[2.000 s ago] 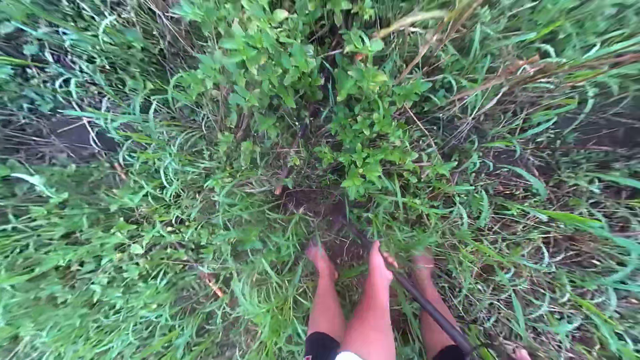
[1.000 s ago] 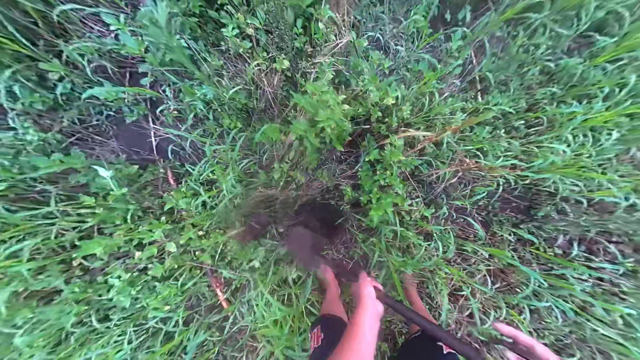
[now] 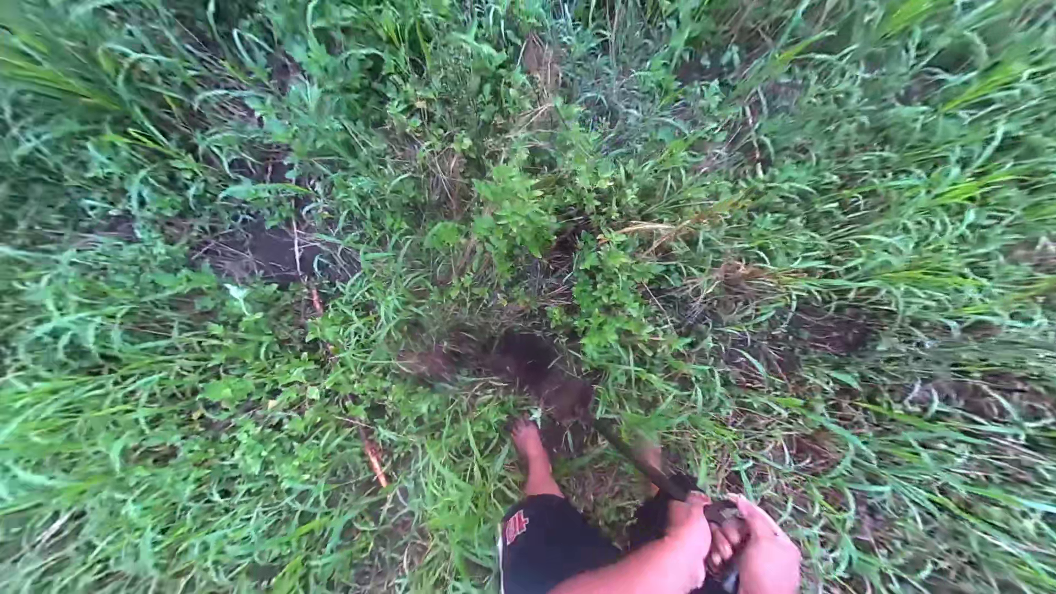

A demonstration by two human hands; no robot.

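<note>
Both hands are close together at the lower right. My left hand [image 3: 691,528] is closed around the dark shaft of a long-handled tool [image 3: 639,460]. Right beside it, my right hand [image 3: 763,551] wraps the shaft near its upper end. The shaft slants up and left from the hands toward dark loose soil [image 3: 532,359] in front of my bare feet. The tool's head is blurred against the soil, so its shape cannot be told.
Leafy green plants [image 3: 516,214] grow just beyond the dug soil. Tall grass surrounds the spot. A reddish-brown stick [image 3: 373,458] lies in the grass at left, and bare dark earth [image 3: 264,252] shows farther up. My bare foot [image 3: 530,437] stands beside the soil.
My left hand has moved down and right, from near my feet toward the shaft's upper end. My right hand, spread open a second ago, is now closed on the shaft. Dark soil shows more widely than two seconds ago.
</note>
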